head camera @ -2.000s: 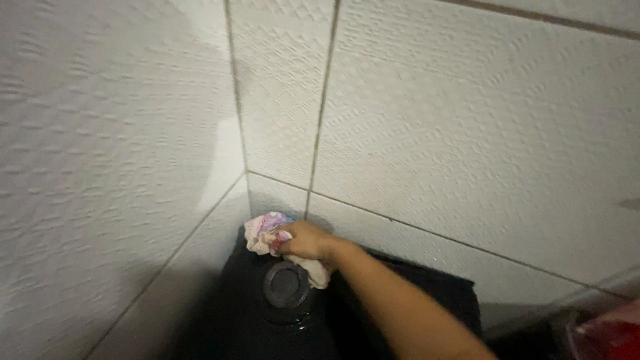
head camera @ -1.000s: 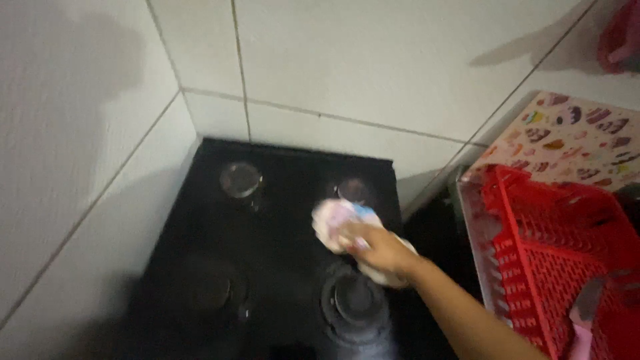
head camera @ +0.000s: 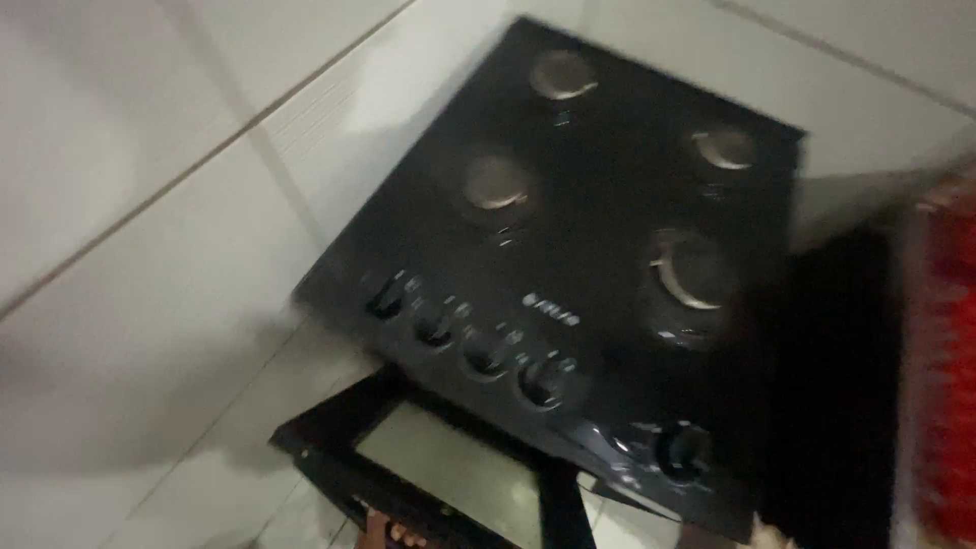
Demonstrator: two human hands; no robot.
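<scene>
A black glass-topped gas stove (head camera: 610,198) stands at a slant, with several burners and a row of control knobs (head camera: 484,358). At the bottom edge, a blurred bit of pale cloth (head camera: 770,535) shows by the stove's front right corner. Next to it a skin-coloured patch, apparently my right hand (head camera: 709,537), is mostly cut off by the frame, seemingly closed on the cloth. My left hand is not in view. Below the knobs, the black oven door (head camera: 328,465) with its glass window (head camera: 457,465) juts out from the stove.
White tiled walls (head camera: 213,198) meet the stove's left and back sides. A blurred red rack (head camera: 953,366) is at the right edge, past a dark gap. Low in the frame, what look like bare toes (head camera: 377,528) show at the oven door's lower edge.
My right hand and the cloth have moved off the burner area to the bottom edge of the view. The view has swung and now takes in the stove's front and oven door.
</scene>
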